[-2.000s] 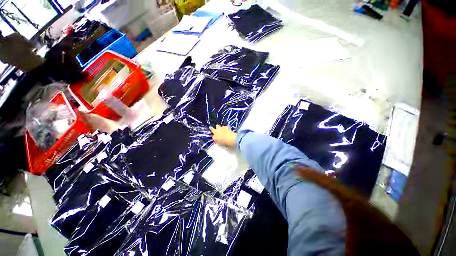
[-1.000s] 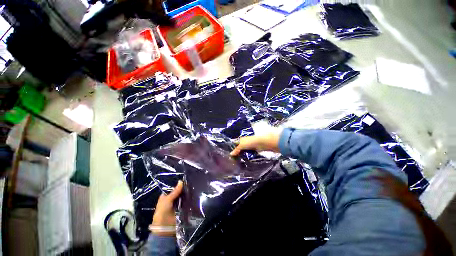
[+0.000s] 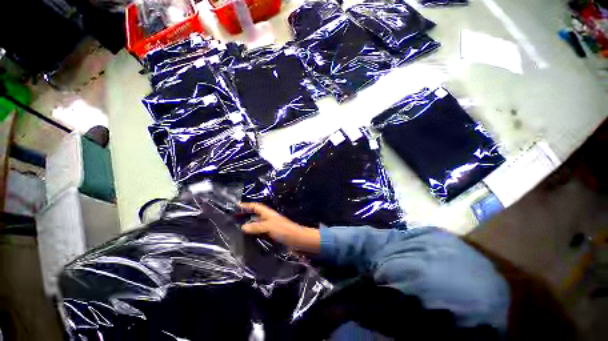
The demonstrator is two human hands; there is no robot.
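Note:
A large bagged dark garment [image 3: 167,266] lies tilted at the near left, its clear film shiny and crinkled. My right hand [image 3: 277,226] is at its upper right edge, fingers on the film with the thumb side hidden; it seems to pinch the bag. My left hand is not visible. Just beyond my right hand is a stack of bagged garments [image 3: 333,183] with small white labels. Another bagged garment [image 3: 440,143] lies apart on the right.
More bagged garments [image 3: 273,86] overlap across the white table [image 3: 567,93]. Red baskets [image 3: 163,33] stand at the far left. A white sheet [image 3: 490,51] lies at the far right. A dark strap loop [image 3: 152,209] shows at the left table edge.
The large bagged garment has moved left and nearer, with my right hand at its edge. My left hand has gone out of sight. The view has shifted, and the right and near stacks show more fully.

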